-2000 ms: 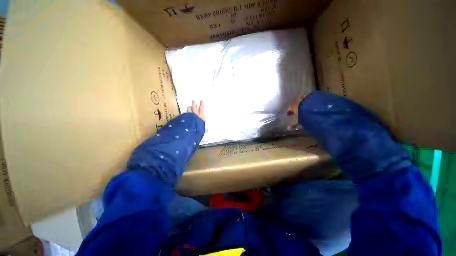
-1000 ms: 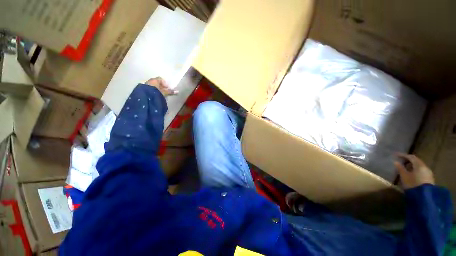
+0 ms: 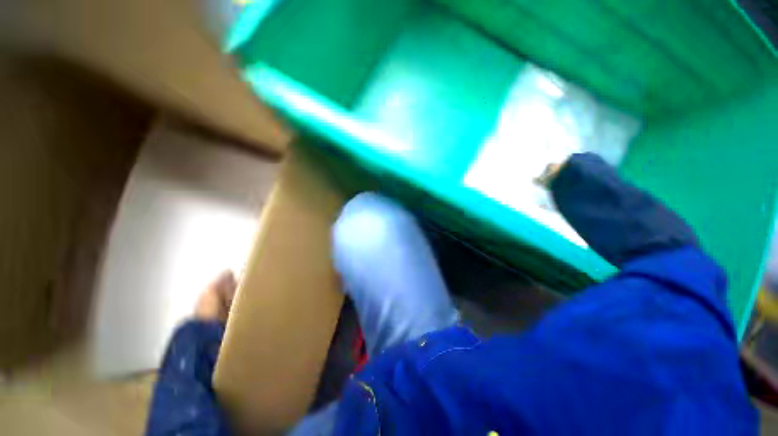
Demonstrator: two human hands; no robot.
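A green plastic tote stands at the upper right, with whitish bagged product on its floor. My right hand is inside the tote at the bagged product, mostly hidden by its sleeve. Whether it grips the bag cannot be told. An open brown carton is at the left, blurred. A flat white sheet lies inside it, and no bag shows there. My left hand is at the sheet's near right edge beside the carton wall. Its fingers are blurred and partly hidden, so its grip is unclear.
My knee is between the carton and the tote. A dark gap runs below the tote's near wall. Something small and red shows beside my leg. A blurred carton flap spreads across the upper left.
The view has swung right to the tote. My left hand has moved from the white board outside to inside the carton; my right hand has moved from the carton into the tote. A white sheet now shows in the carton.
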